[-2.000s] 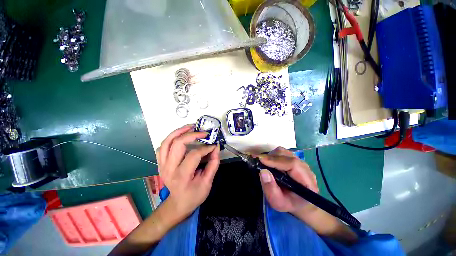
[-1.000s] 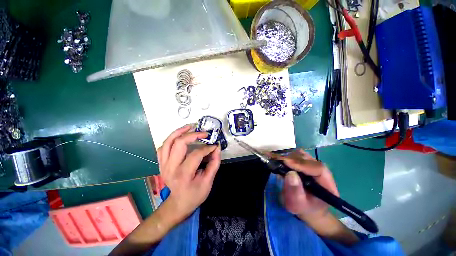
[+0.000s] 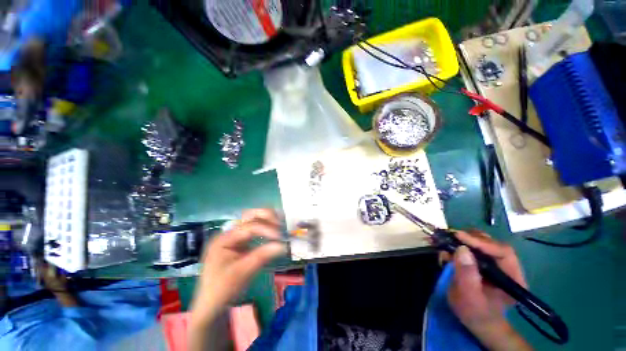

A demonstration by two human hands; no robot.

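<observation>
My right hand (image 3: 484, 274) holds a black soldering iron (image 3: 508, 277). The iron's metal tip is close to the upper right side of a small round assembly (image 3: 374, 210) on the pale paper (image 3: 336, 240). My left hand (image 3: 240, 250) is blurred at the paper's left edge, its fingertips beside a blurred dark assembly (image 3: 305, 236) with an orange spot. I cannot tell whether they touch it or hold anything. A solder spool (image 3: 177, 247) lies left of that hand. A heap of small metal parts (image 3: 410, 182) and a column of rings (image 3: 316, 176) lie on the paper.
Behind the paper are a translucent hood (image 3: 305, 123), a black fan (image 3: 254, 31), a round tin (image 3: 405, 125) and a yellow bin (image 3: 401, 63). A blue box (image 3: 580, 120) stands right. Loose assemblies (image 3: 154, 192) and a white tray (image 3: 66, 209) lie left.
The view has shifted left and back, showing the fan and white tray. My left hand has moved left from the dark assembly. The iron tip has moved up to the round assembly.
</observation>
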